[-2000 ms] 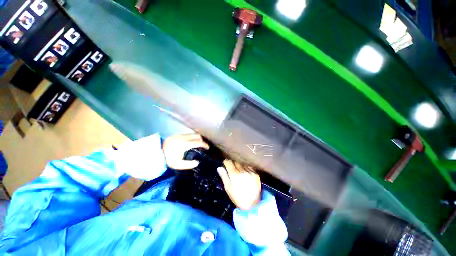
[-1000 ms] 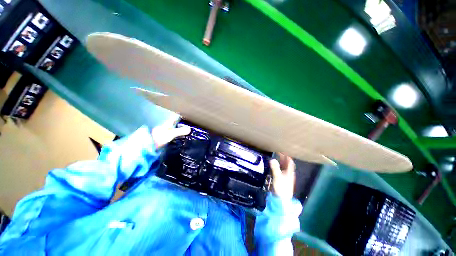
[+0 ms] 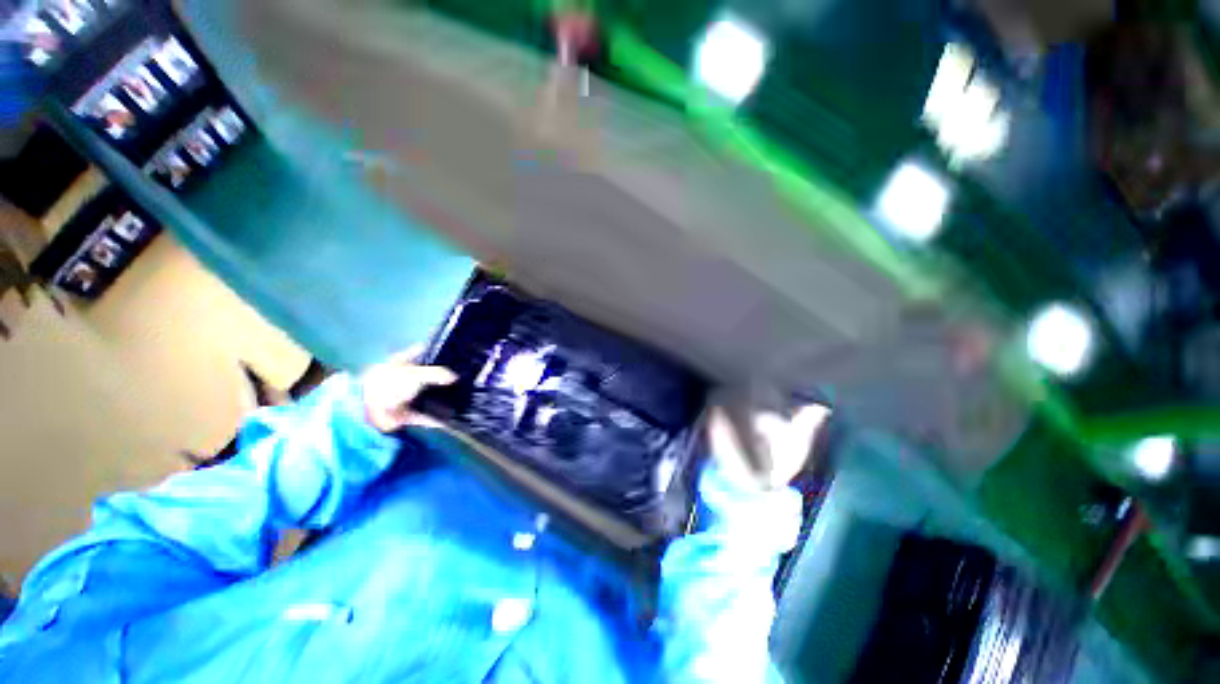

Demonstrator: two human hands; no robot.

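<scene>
A black blister tray [image 3: 569,394] with glossy, blurred recesses lies inside an open retail carton, in front of my chest. The carton's long tan flap [image 3: 629,234] stands up beyond the tray and is strongly blurred. A narrow tan edge runs along the side nearest me. My left hand [image 3: 401,389] grips the carton at its left near corner, thumb over the edge. My right hand [image 3: 765,441] is at the carton's right end, blurred; whether its fingers close on the wall cannot be told.
Stacked blister trays [image 3: 937,608] stand on the bench at the lower right. Printed cartons [image 3: 141,94] stand at the upper left, above tan carton blanks [image 3: 127,388]. A blurred hammer-shaped tool [image 3: 575,38] lies on the green line, which has a bright green strip [image 3: 763,158].
The blister tray has gone from being held level against the flap's base to sitting down inside the carton. The flap has shifted and is blurred. Both hands are now at the carton's ends.
</scene>
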